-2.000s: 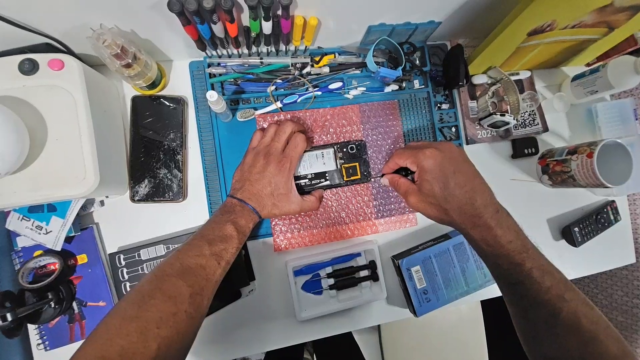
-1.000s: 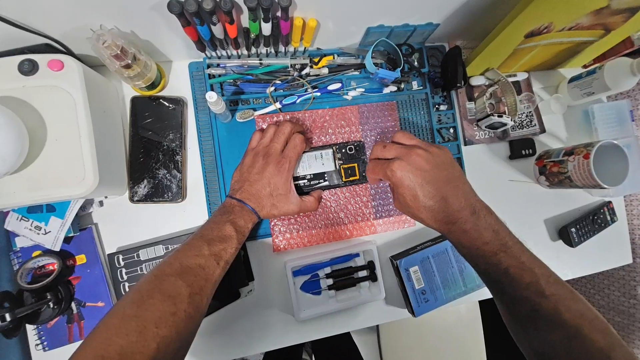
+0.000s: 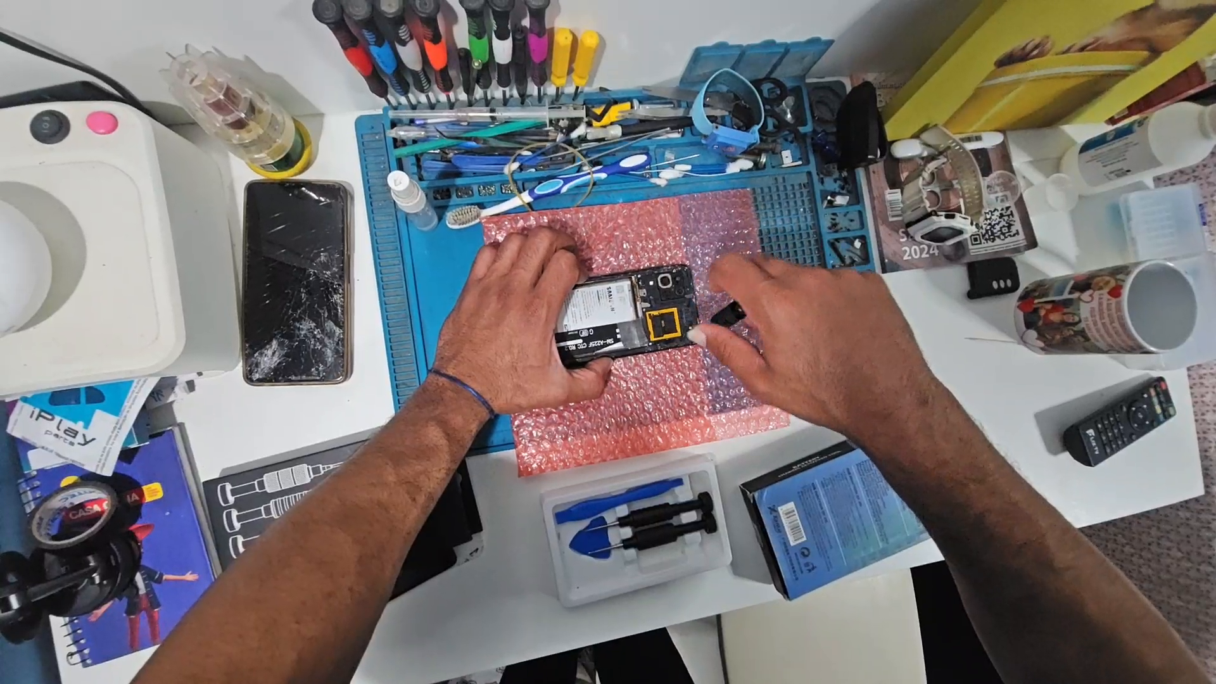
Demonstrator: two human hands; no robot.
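Observation:
An opened smartphone [image 3: 629, 313], its battery and inner board exposed, lies on pink bubble wrap [image 3: 627, 437] over a blue repair mat [image 3: 456, 285]. My left hand [image 3: 518, 318] grips the phone's left end, thumb at the lower edge and fingers at the upper edge. Just off the phone's right end is my right hand [image 3: 807, 337], its thumb tip close to the corner. A small black tool [image 3: 729, 314], perhaps a short screwdriver, shows between its thumb and forefinger; its tip cannot be made out.
Screwdrivers [image 3: 432, 47] stand along the back above a toothbrush [image 3: 570, 180] and other tools. A cracked phone [image 3: 296, 285] lies left. In front are a white plastic tray [image 3: 636, 575] with small tools and a blue box [image 3: 836, 522]. A mug [image 3: 1102, 309] and remote control [image 3: 1119, 421] are right.
My right hand was closed in over the phone's right end one second ago; it has since drawn back a little to the right, and the black tool shows again. My left hand has stayed on the phone.

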